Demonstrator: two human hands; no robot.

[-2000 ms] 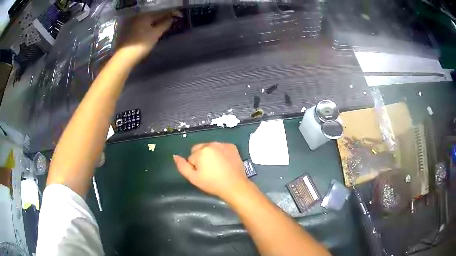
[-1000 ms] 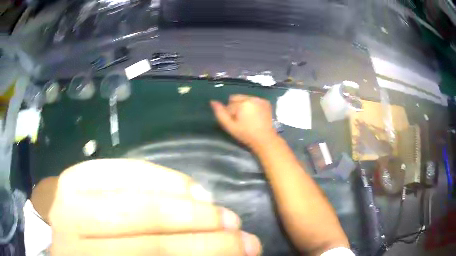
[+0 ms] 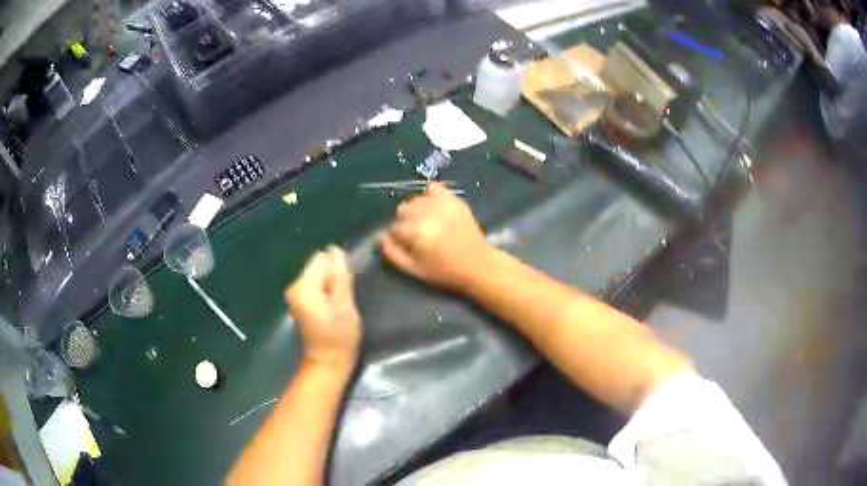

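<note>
My left hand (image 3: 325,302) is closed like a fist over the green mat (image 3: 276,256). My right hand (image 3: 433,237) is also curled, a little further right and higher, with the two hands apart. A faint pale, see-through streak lies between them; I cannot tell whether it is a thing held. Thin silver tweezers (image 3: 385,185) lie just beyond my right hand. A small pale-printed piece (image 3: 434,163) lies behind them. The dark block with a white stripe (image 3: 521,159) lies to the right.
Clear round dishes (image 3: 188,251) line the left, with a white stick (image 3: 217,308) and a round white item (image 3: 205,374). A keypad (image 3: 240,173), white paper (image 3: 454,126), dispenser bottle (image 3: 498,81) and brown board (image 3: 568,87) lie further back. A person (image 3: 844,66) is at the far right.
My left hand went from the back trays, past close to the camera, to beside my right hand. The view has turned and shifted. The tweezers now show by my right hand.
</note>
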